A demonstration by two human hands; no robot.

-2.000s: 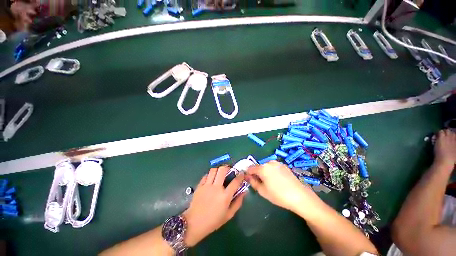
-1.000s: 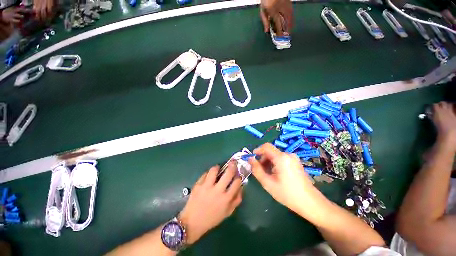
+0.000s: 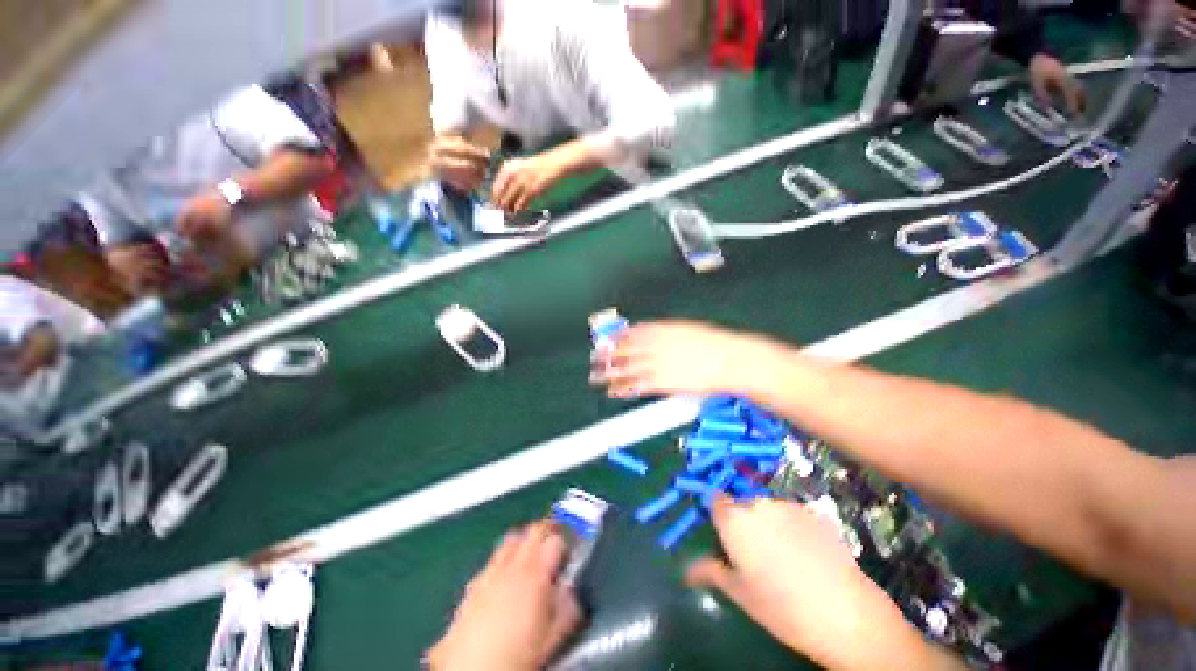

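A housing with a blue band at its head (image 3: pixel 578 514) lies on the green bench in front of me. My left hand (image 3: pixel 509 603) is closed over its lower part, which is hidden. My right hand (image 3: pixel 803 577) is at the near edge of the pile of blue cells (image 3: pixel 724 446), its thumb spread away from the fingers. Its fingertips touch or cover cells, and nothing shows held. Circuit boards (image 3: pixel 892 524) and wires lie heaped beside the cells.
Another person's arm (image 3: pixel 918 420) crosses from the right above the pile, its hand on a blue-banded housing (image 3: pixel 607 328) on the belt. White housings (image 3: pixel 269 616) overlap at lower left. A white edge rail (image 3: pixel 485 488) runs between bench and belt. Workers sit opposite.
The view has tilted up. The housing at my left hand now shows a blue band. My right hand has moved from it to the cell pile. Another person's arm has come in from the right.
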